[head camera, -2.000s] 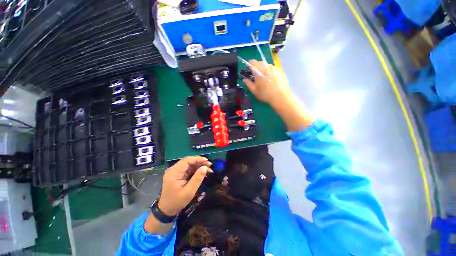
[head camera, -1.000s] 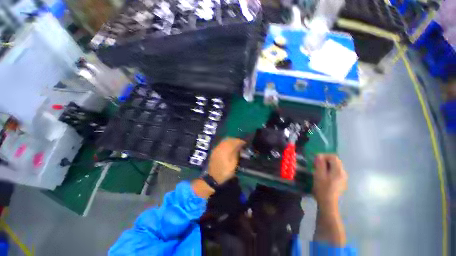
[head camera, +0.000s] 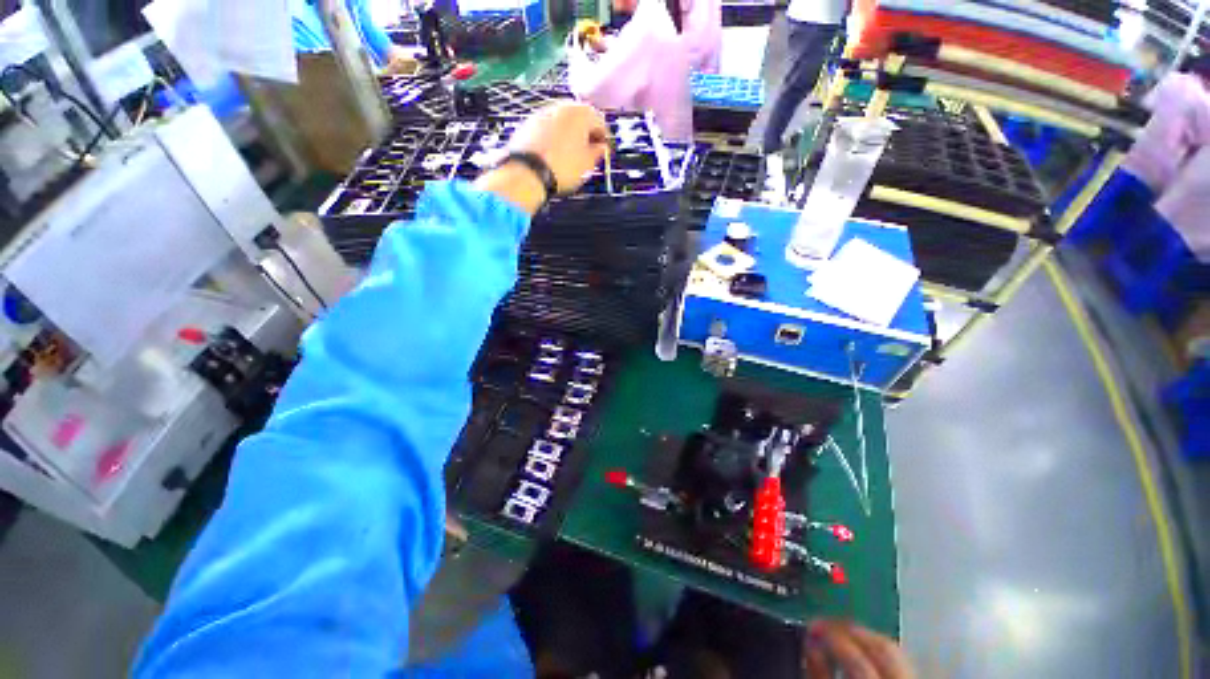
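My left hand (head camera: 568, 143) reaches over the loaded top tray (head camera: 438, 162) of the black stack, fingers pointing down at its right part. Whether it grips a module cannot be told. My right hand (head camera: 856, 653) is cut off by the bottom edge, near the mat's front edge; its hold is unclear. The black press fixture (head camera: 723, 464) stands on the green mat, its red ribbed handle (head camera: 767, 524) towards me. Small side clamps show red tips pointing outward, one left (head camera: 617, 478), two right. The flat tray (head camera: 551, 431) holds silver-white modules in right-hand columns; my sleeve covers its left part.
A blue box (head camera: 812, 318) behind the fixture carries papers and a clear cylinder (head camera: 840, 186). A thin tube (head camera: 849, 464) lies right of the fixture. A white machine (head camera: 133, 265) stands left. A rack (head camera: 982, 173) with black trays stands back right. People are in the background.
My left hand has moved from the fixture's left side up to the stack. My right hand has dropped to the bottom edge. The side clamp tips have swung outward. The view has shifted up.
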